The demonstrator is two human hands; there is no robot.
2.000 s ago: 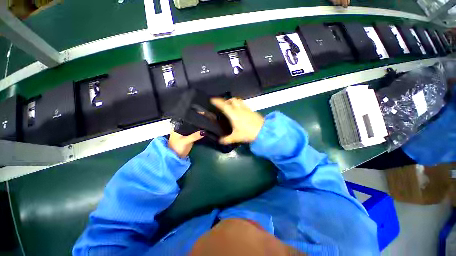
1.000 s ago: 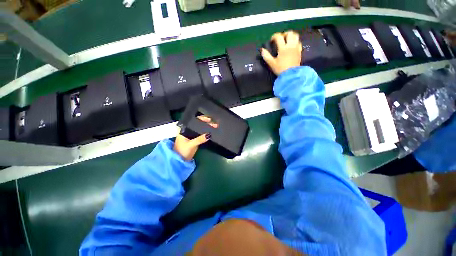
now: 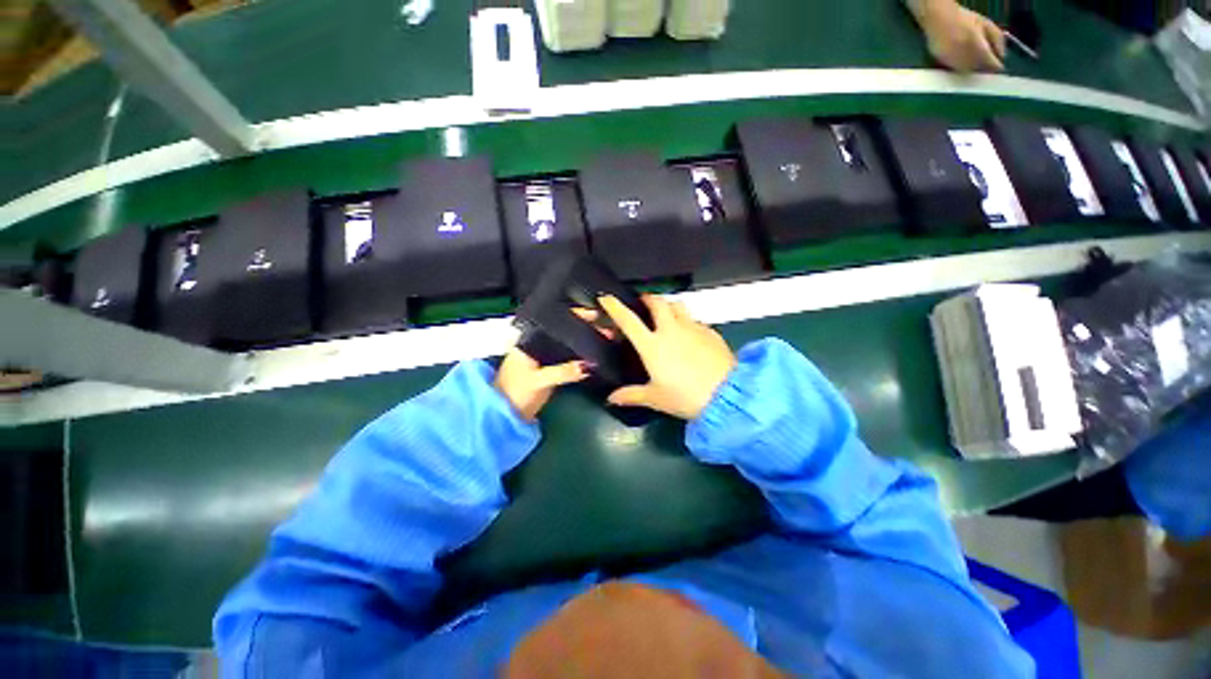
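A black insert with a cut-out slot is held tilted above the near rail and bench edge. My left hand grips its lower left side, and a finger shows through the slot. My right hand lies on its right side with fingers at the slot; whether it holds anything more is hidden. Beyond stands a row of open black gift boxes with small white-and-dark contents, each beside a black lid with a tiny pale logo.
White slotted inserts stand stacked at the right of the green bench, beside a clear plastic bag. Picture cards lie on boxes farther right. A single white slotted piece and another person's hand are beyond the far rail.
My right hand has come back from the box row to the black insert. The insert is tilted differently in my left hand. The boxes sit differently in view, and the picture card seen earliest nearby is gone.
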